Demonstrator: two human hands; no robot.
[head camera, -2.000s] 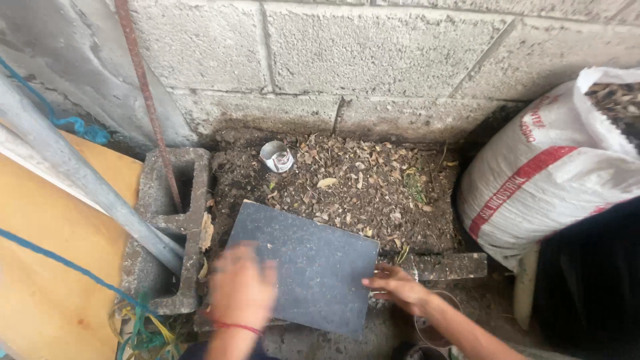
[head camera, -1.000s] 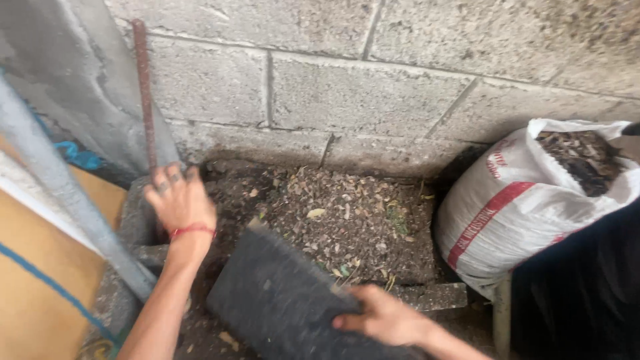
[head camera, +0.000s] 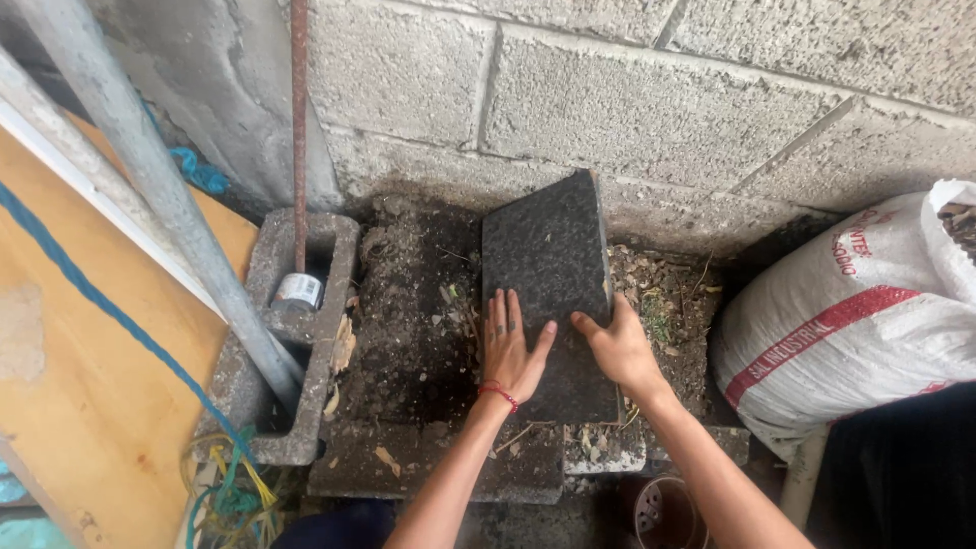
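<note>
A dark rectangular board (head camera: 545, 259) stands tilted on the soil, its top close to the block wall. My left hand (head camera: 509, 351) lies flat against the board's lower left face, fingers pointing up. My right hand (head camera: 621, 343) grips the board's right edge, with the thumb on its face and the fingers hidden behind. Dark soil (head camera: 412, 313) shows to the left of the board, and dry leaves (head camera: 686, 305) lie to its right. A small can with a label (head camera: 297, 292) rests in the upper opening of the concrete block (head camera: 347, 252), beside a rusty rod (head camera: 299, 137).
A white woven sack (head camera: 831, 305) holding dry leaves leans at the right. Metal pipes (head camera: 164, 191) and a yellowish panel (head camera: 99, 343) stand at the left, with a blue rope (head camera: 114, 305) across them. A plastic pot (head camera: 667, 511) sits below.
The board has gone from lying over the near soil to standing tilted near the wall. My left hand has moved from beside the rod onto the board. The can, earlier on the soil, is in the block.
</note>
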